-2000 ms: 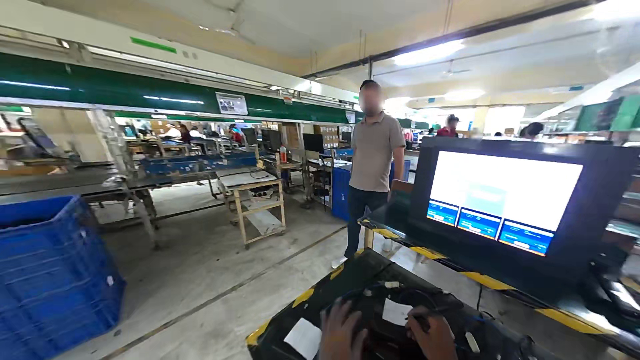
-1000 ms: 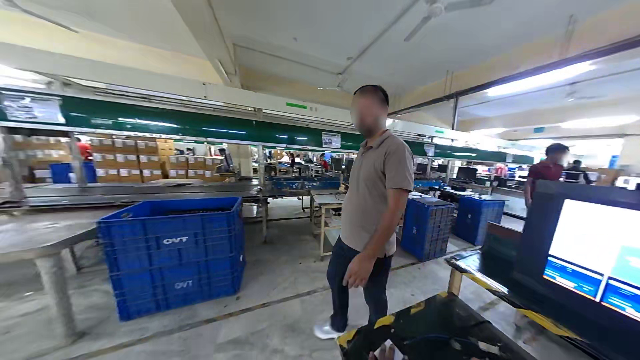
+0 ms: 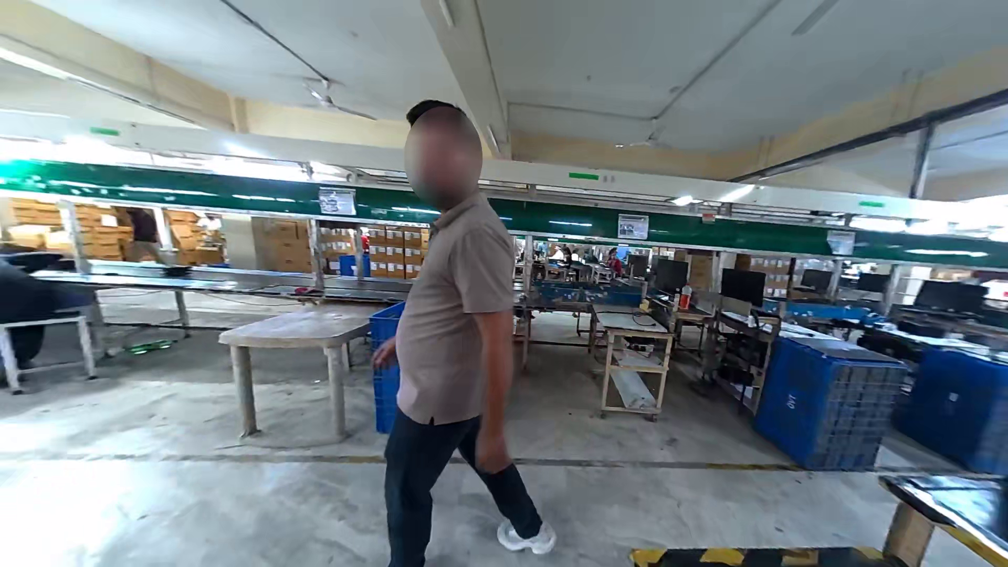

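Note:
Neither my left hand nor my right hand shows in the head view, so what they hold or touch is hidden. At the bottom right is the edge of a dark work table with black-and-yellow tape (image 3: 756, 557). A dark tabletop on a wooden leg (image 3: 909, 531) stands just beyond it. In the middle, a person in a beige polo shirt (image 3: 461, 315) is seen from the side in mid-stride, facing left.
A plastic table (image 3: 299, 329) stands left of the person, with a blue crate (image 3: 386, 370) partly behind them. A wheeled trolley (image 3: 632, 366) and large blue crates (image 3: 831, 402) are at right. A conveyor line (image 3: 228, 282) crosses the background, cartons (image 3: 394, 252) beyond it.
The view has swung left, so the monitor and my hands have left it. The person, standing two seconds ago, is now walking leftward and appears closer.

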